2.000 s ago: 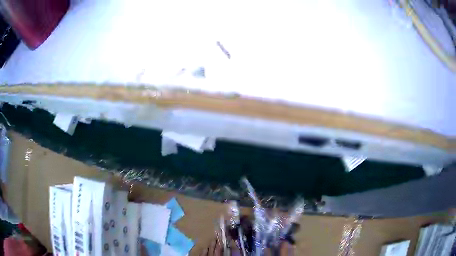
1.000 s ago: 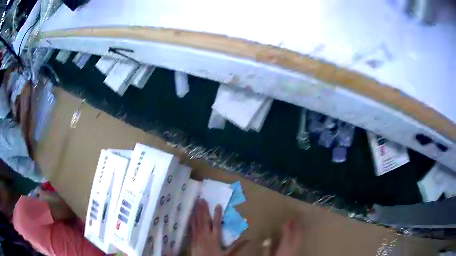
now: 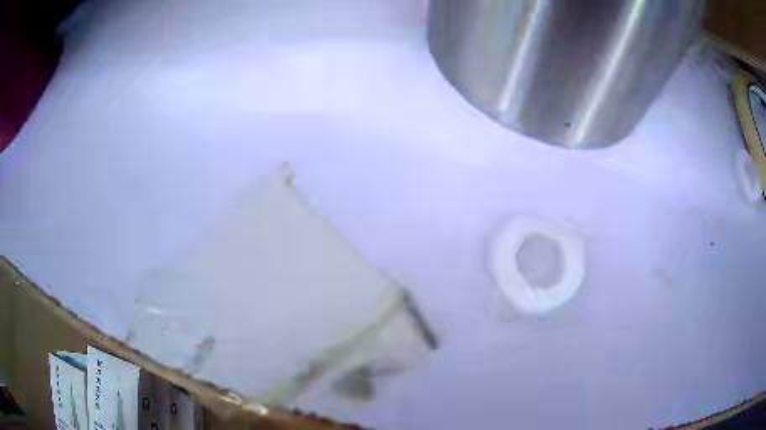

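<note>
Neither of my hands is in the picture. The white shelf [image 3: 353,210] fills most of the view, close to the camera. A steel tumbler [image 3: 567,67] stands on it at the top right, cut off by the upper edge. A white ring [image 3: 537,265] lies on the shelf right of centre. A pale, flat, square-cornered sheet or bag [image 3: 269,269] lies left of centre, blurred, with a dark mark at its right corner. White retail cartons [image 3: 112,390] with black print stand side by side at the bottom left, partly hidden below the shelf edge.
The shelf's brown edge [image 3: 160,369] curves along the bottom left. Brown cardboard bench [image 3: 32,323] shows beyond it. A dark red object [image 3: 25,76] is cut off at the top left. A yellowish roll [image 3: 750,117] sits at the right rim.
The camera has moved up and close over the shelf. The belt, leaflets and both hands have left the picture. The tumbler, white ring and pale sheet now show large.
</note>
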